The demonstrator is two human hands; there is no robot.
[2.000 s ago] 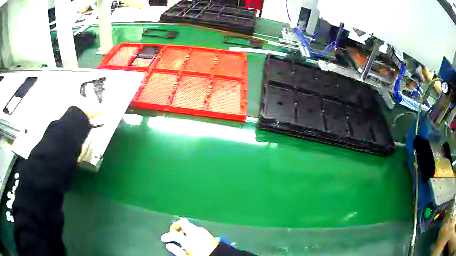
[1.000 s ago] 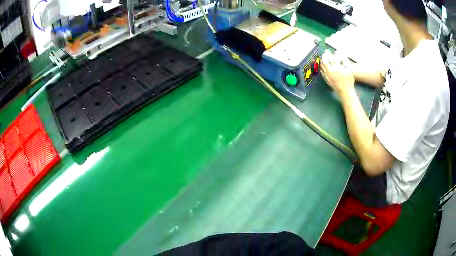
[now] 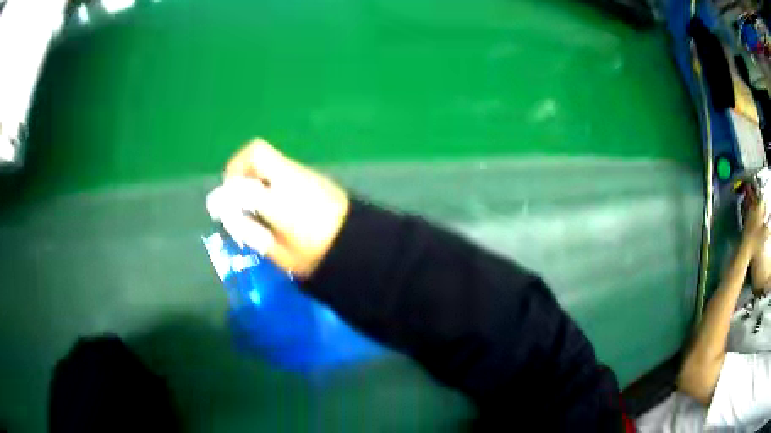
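Observation:
My right hand (image 3: 283, 207) is in the middle-left, blurred, reaching in from the right in a black sleeve. Its fingers are curled together and their tips look white. Shiny bright-blue protective film (image 3: 296, 326) lies just below and partly behind the hand and forearm, its crinkled upper edge close to the fingers. Blur hides whether the fingers grip it. My left hand is not visible; only a dark shape, possibly the left sleeve, shows at the bottom left.
A glossy green mat (image 3: 380, 84) meets a duller green strip (image 3: 592, 220) nearer me. Part of the pale fixture (image 3: 21, 68) shows at the left edge. At the right are the blue press fixture (image 3: 723, 127), a hose, and a neighbouring person's arm (image 3: 719, 317).
The view has swung back from the neighbour's side and down to the near bench. My right hand and the blue film are in view again; the red and black trays are out of view.

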